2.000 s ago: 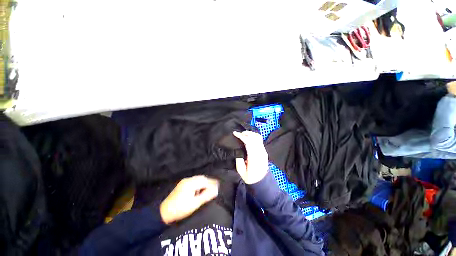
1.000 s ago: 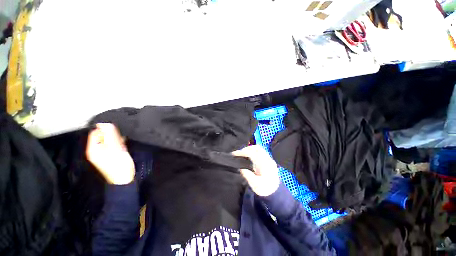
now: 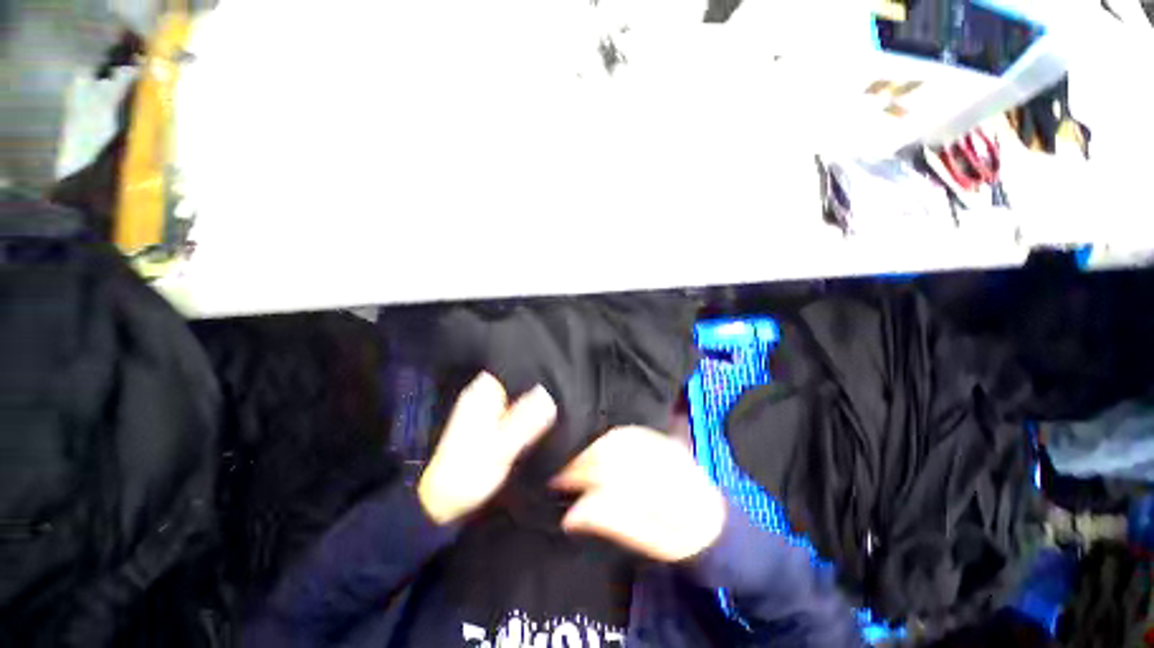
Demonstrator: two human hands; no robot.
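A black garment piece (image 3: pixel 582 355) lies in my lap, below the table's front edge. My left hand (image 3: pixel 481 453) is over the cloth with its thumb and fingers spread in a V. My right hand (image 3: pixel 648 496) is just to the right, its fingers pointing left towards my left hand. Both hands are bare and blurred, and the cloth is black on black, so whether either one grips it cannot be made out.
The white table (image 3: pixel 506 177) runs across the front. Red handles (image 3: pixel 972 160) lie at its right beside a clear bag (image 3: pixel 896 184). A blue perforated crate (image 3: pixel 734 392) is right of my lap, with black garments (image 3: pixel 886 430) over it. A black heap (image 3: pixel 89 418) is at the left.
The band stretched between my hands one second ago has dropped out of clear view. My left hand has come in beside my right. The camera view has shifted left.
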